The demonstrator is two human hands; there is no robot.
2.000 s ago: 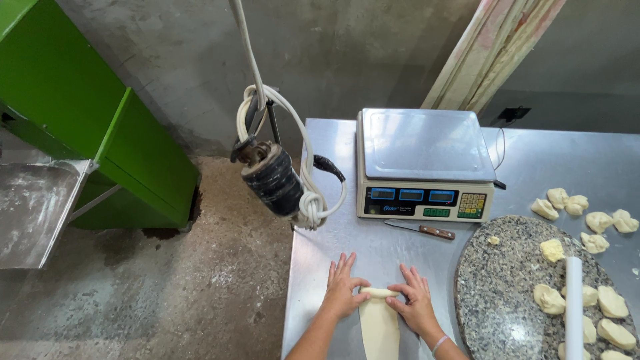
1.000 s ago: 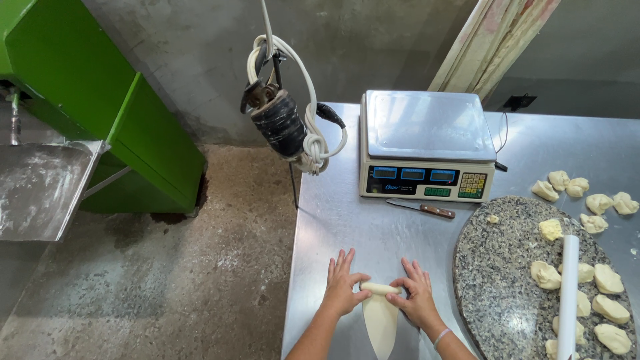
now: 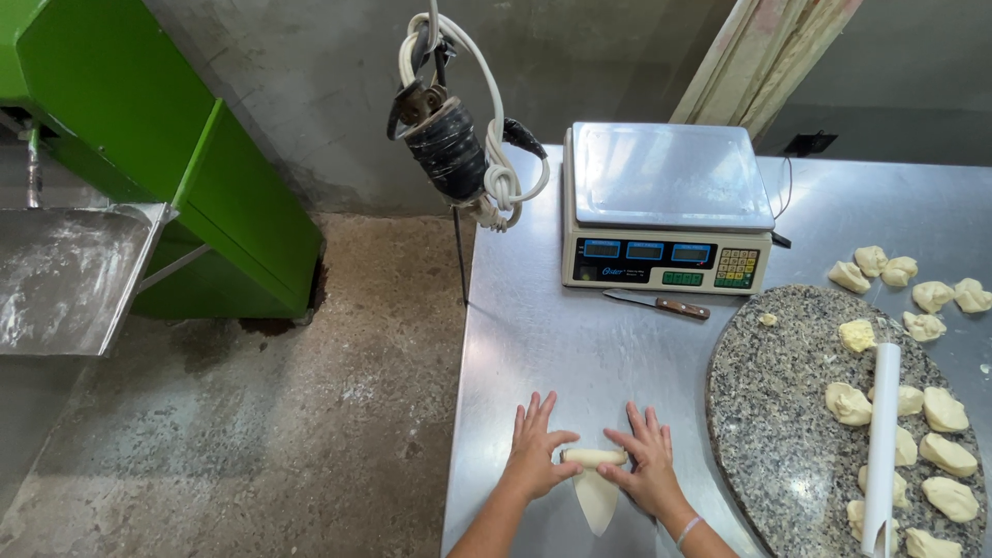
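Observation:
A flat sheet of dough [image 3: 597, 500] lies on the metal table, tapering to a point toward me, with its far end wound into a short roll [image 3: 593, 457]. My left hand [image 3: 535, 449] is at the roll's left end, thumb against it and fingers spread on the table side. At the right end is my right hand [image 3: 647, 457], its thumb and index finger touching the roll. A wooden-handled knife [image 3: 682, 308] rests beyond my hands, in front of a digital scale [image 3: 668, 178].
Right of my hands, a round granite slab [image 3: 775, 387] bears dough pieces [image 3: 949, 455] and a white tube [image 3: 882, 434]. More dough lumps [image 3: 932, 295] lie behind it. A taped black fixture with white cable [image 3: 448, 147] hangs over the table's left edge. A green machine [image 3: 248, 209] stands left.
The dough's far end has been rolled further toward me, so the flat tapered part is shorter and the roll thicker. Both hands have stayed at the roll's ends.

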